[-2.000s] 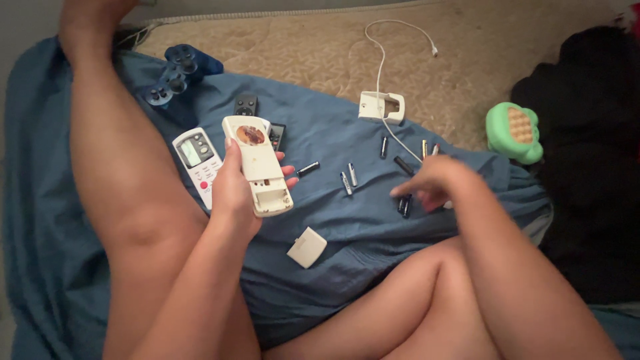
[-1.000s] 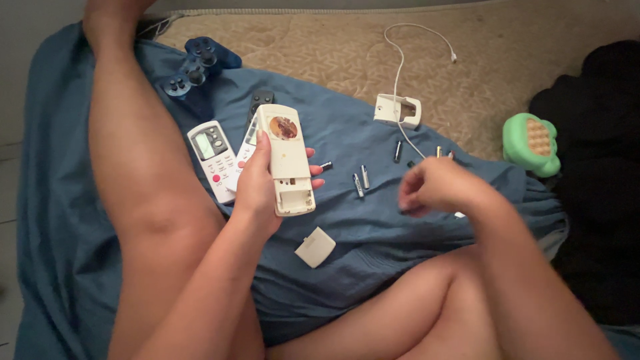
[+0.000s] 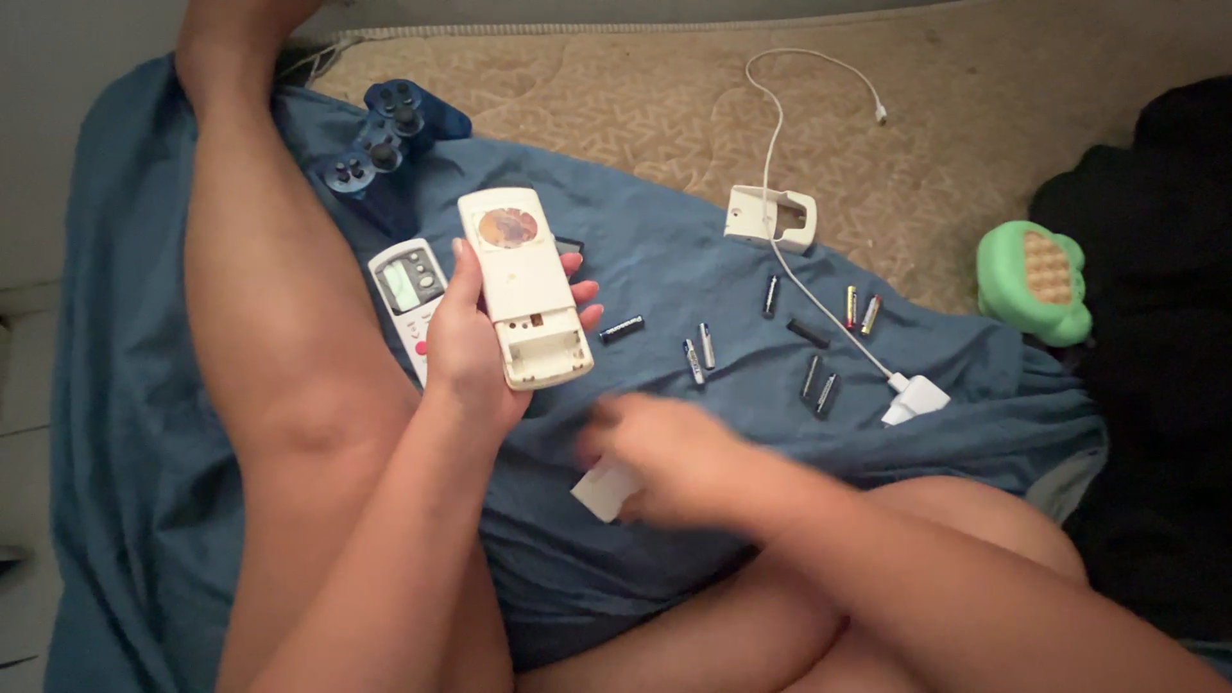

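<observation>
My left hand (image 3: 476,332) holds a white remote control (image 3: 525,279) back side up, its battery bay uncovered and without batteries. Blurred by motion, my right hand (image 3: 664,457) is at the white battery cover (image 3: 604,489), with fingers around its edge; whether it grips the cover I cannot tell. To the right of the remote lie several small batteries: a dark one (image 3: 622,328), two silver-and-blue ones (image 3: 701,354), several dark ones (image 3: 819,385) and two gold-ended ones (image 3: 861,311). A second white remote (image 3: 409,289) with a display lies partly behind my left wrist.
A blue game controller (image 3: 385,144) rests at the upper left of the blue cloth (image 3: 635,231). A white remote holder (image 3: 770,219) lies under a white cable (image 3: 770,144) with a plug (image 3: 914,397). Further right are a green pop toy (image 3: 1035,282) and black fabric (image 3: 1145,241).
My right hand has moved from beside the batteries to the battery cover, nearer the remote. My left hand still holds the remote.
</observation>
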